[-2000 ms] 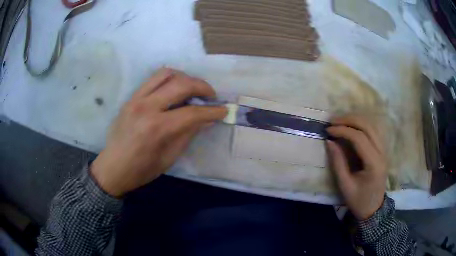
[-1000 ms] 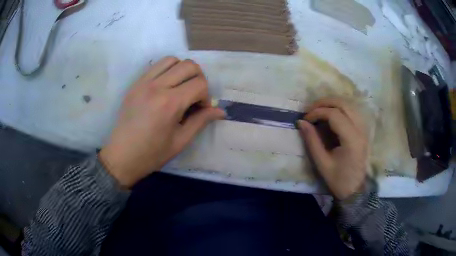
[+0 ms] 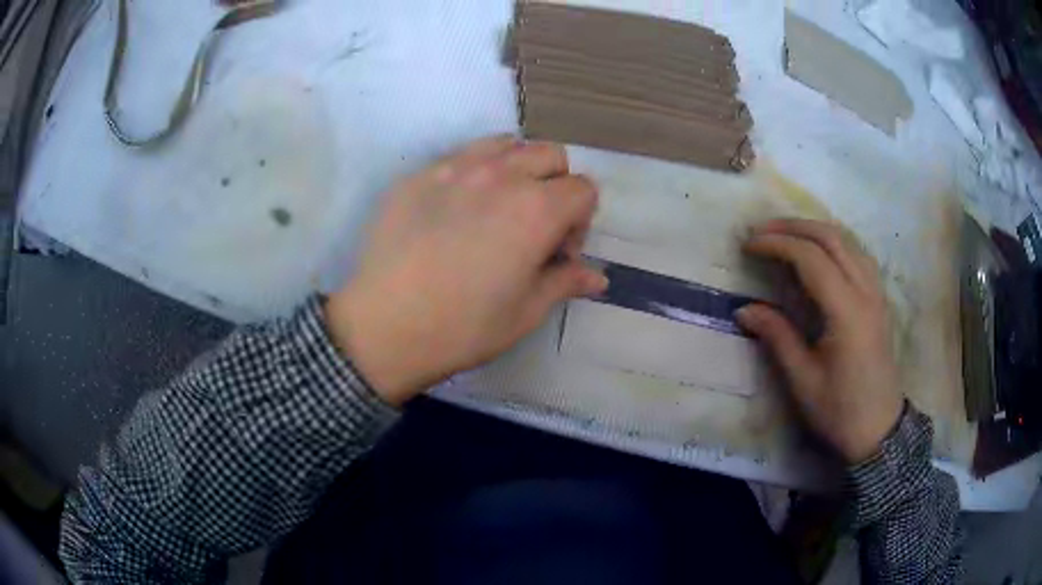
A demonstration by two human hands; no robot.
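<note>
A thin dark pressing template (image 3: 668, 297) lies across a pale unpressed tab piece (image 3: 663, 350) on the white cloth-covered table. My left hand (image 3: 474, 257) grips the template's left end between thumb and fingers and hides that end. My right hand (image 3: 828, 326) is at the template's right end, thumb tip on it, index finger raised and apart above the tab piece's right side. The piece shows above and below the template.
Ridged rows of brown pressed tabs (image 3: 628, 86) lie beyond my hands. A pale flat piece (image 3: 846, 74) is at upper right. A dark steam iron (image 3: 1011, 343) rests at the right edge. A fabric tie (image 3: 189, 97) curls at upper left. White scraps (image 3: 914, 29) lie at top right.
My right fingers have spread, with the index finger lifted off the template's end. My left hand still holds the other end. The view has shifted, so the table things appear further right.
</note>
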